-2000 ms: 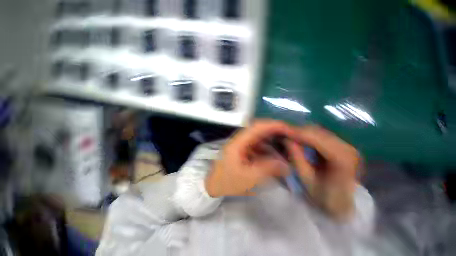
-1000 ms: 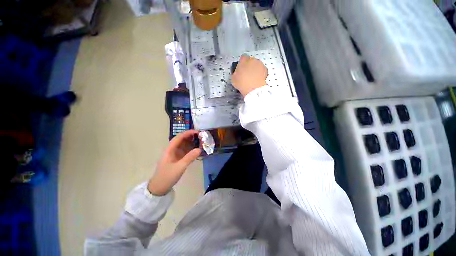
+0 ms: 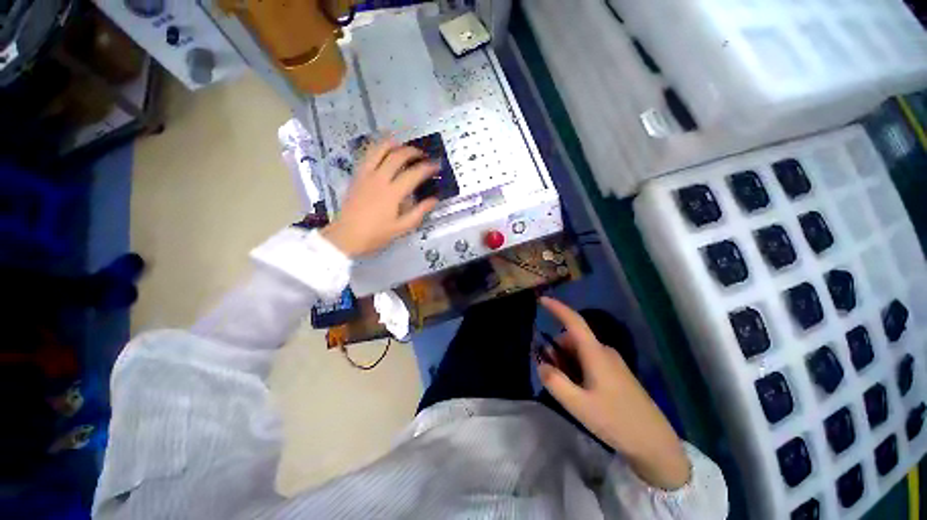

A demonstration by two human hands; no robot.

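My left hand (image 3: 384, 201) is over the machine's perforated plate (image 3: 483, 152), its fingertips on the black fixture block (image 3: 443, 175). The fingers hide part of the block, and I cannot tell if they grip a housing there. My right hand (image 3: 602, 394) is low in front of my dark trousers, in front of the machine. A small dark piece, apparently a black housing (image 3: 552, 353), is between its thumb and fingers. It blends with the dark cloth.
The red button (image 3: 494, 240) is on the machine's front face. An orange-brown cylinder (image 3: 305, 56) hangs above the plate. A pendant (image 3: 333, 309) and crumpled white wipe (image 3: 391, 314) are below left. A foam tray (image 3: 701, 295) of black housings is right, with stacked white trays (image 3: 579, 102) behind.
My right hand has left the fixture and come down toward my lap. My left hand has moved from beside the pendant up onto the fixture. The view has shifted and tilted.
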